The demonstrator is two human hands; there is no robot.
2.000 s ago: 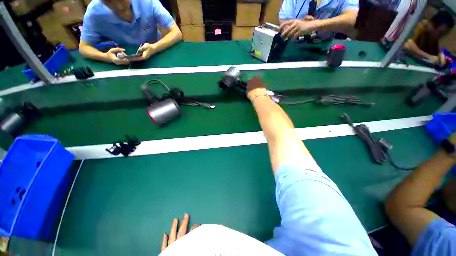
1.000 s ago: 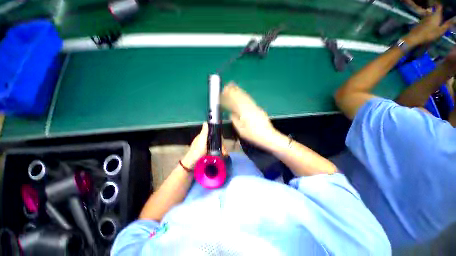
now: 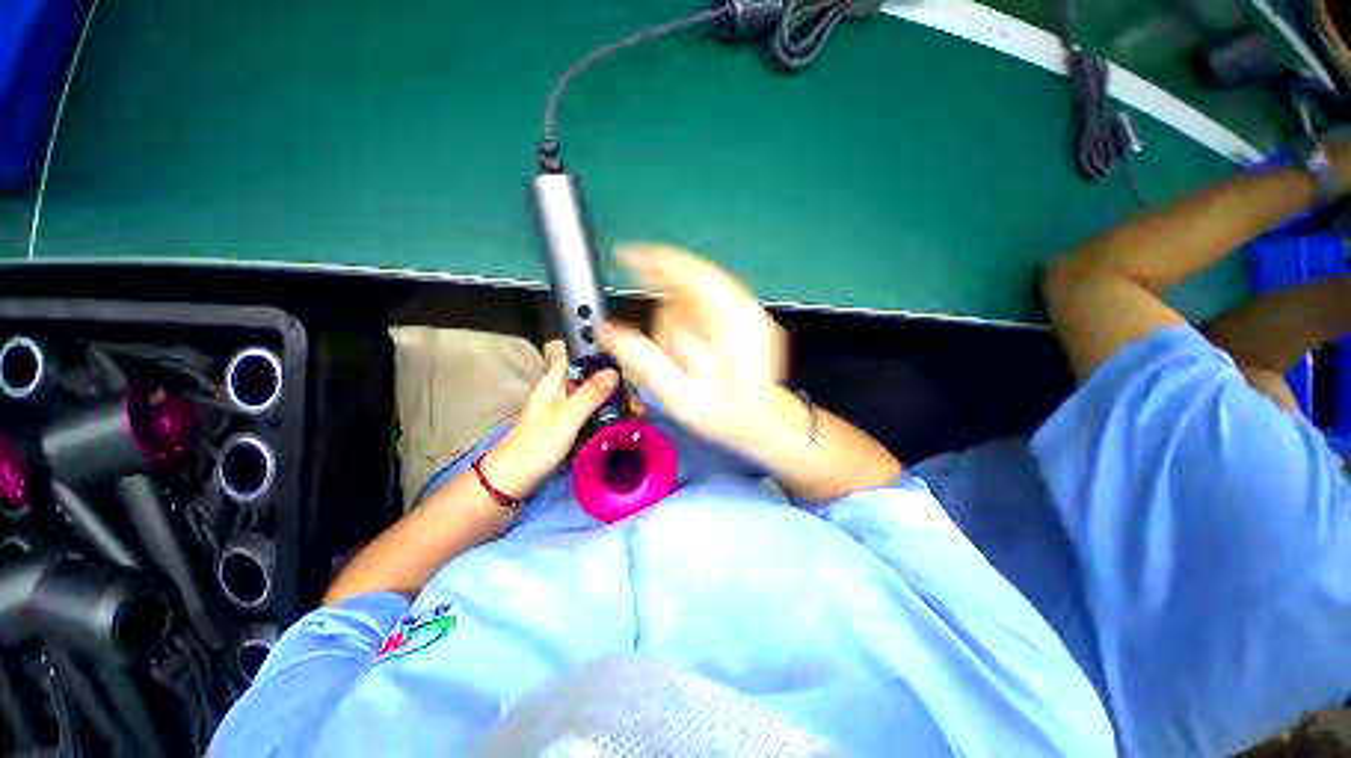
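A hair dryer is held at my lap, its magenta rear ring (image 3: 625, 471) facing up at me. The silver-grey handle sleeve (image 3: 568, 252) points away over the bench edge, with small dark button holes near its lower end. A short dark stretch of inner handle shows between sleeve and head. My left hand (image 3: 556, 419) grips the dryer at this joint. My right hand (image 3: 711, 348) is blurred, beside the joint on the right, fingers partly spread; whether it holds anything is unclear. The power cord (image 3: 608, 56) runs from the handle end to a cord bundle (image 3: 808, 30).
A black dryer tray (image 3: 294, 356) packed with dryers stands at the left. The green bench (image 3: 830, 163) lies ahead, with another cord bundle (image 3: 1093, 126) by the white strip. A neighbour's arm (image 3: 1171, 245) reaches across at the right, near a blue bin (image 3: 1304, 264).
The sleeve now sits closer to the dryer head, covering more of the inner handle. My left hand is at the joint. My right hand has moved down beside it. The view has tilted downward.
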